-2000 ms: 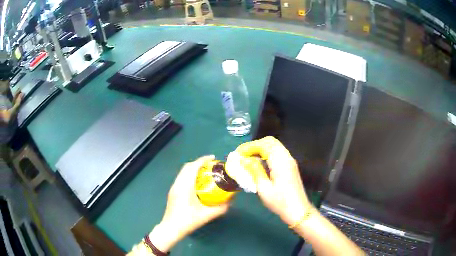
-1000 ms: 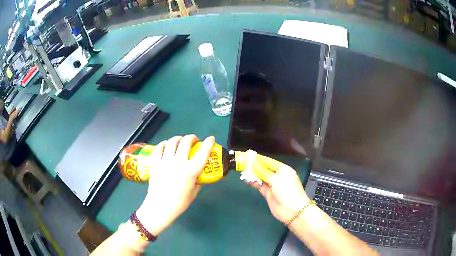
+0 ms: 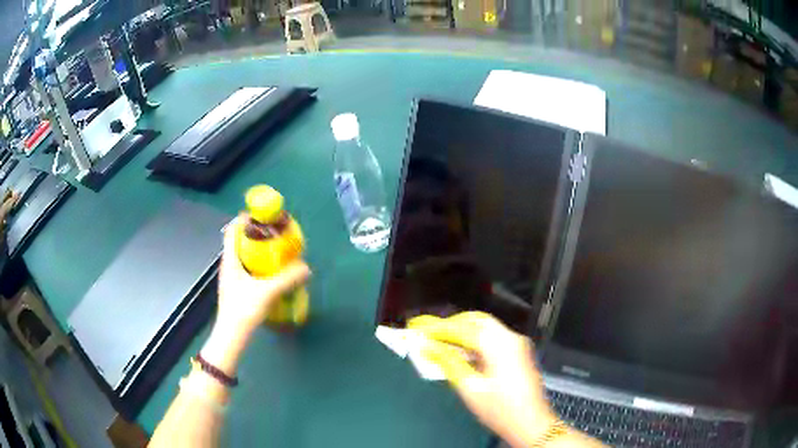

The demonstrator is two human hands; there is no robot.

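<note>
My left hand point(image 3: 241, 284) grips the yellow-labelled bottle point(image 3: 278, 254), upright with its yellow cap on, above the green mat. My right hand point(image 3: 481, 363) pinches a white cleaning wipe point(image 3: 404, 346) near the lower left corner of the left side screen point(image 3: 481, 210). Yellow finger cots show on its fingers. The main screen point(image 3: 674, 280) stands open above the laptop keyboard point(image 3: 630, 424), whose lower part is cut off by the frame edge. A hinge bracket point(image 3: 564, 236) joins the two screens. My left hand is slightly blurred.
A clear bottle point(image 3: 360, 188) stands left of the side screen. A grey closed unit point(image 3: 153, 289) lies at left, another dark unit point(image 3: 232, 136) behind it. White foam sheets point(image 3: 542, 98) lie behind the screens. A stool point(image 3: 308, 26) stands beyond the bench. Part of a person's hand shows at far left.
The yellow-labelled bottle has gone from tilted sideways to upright and away from my right hand. My right hand has left its cap and moved lower with the wipe, which is more spread out.
</note>
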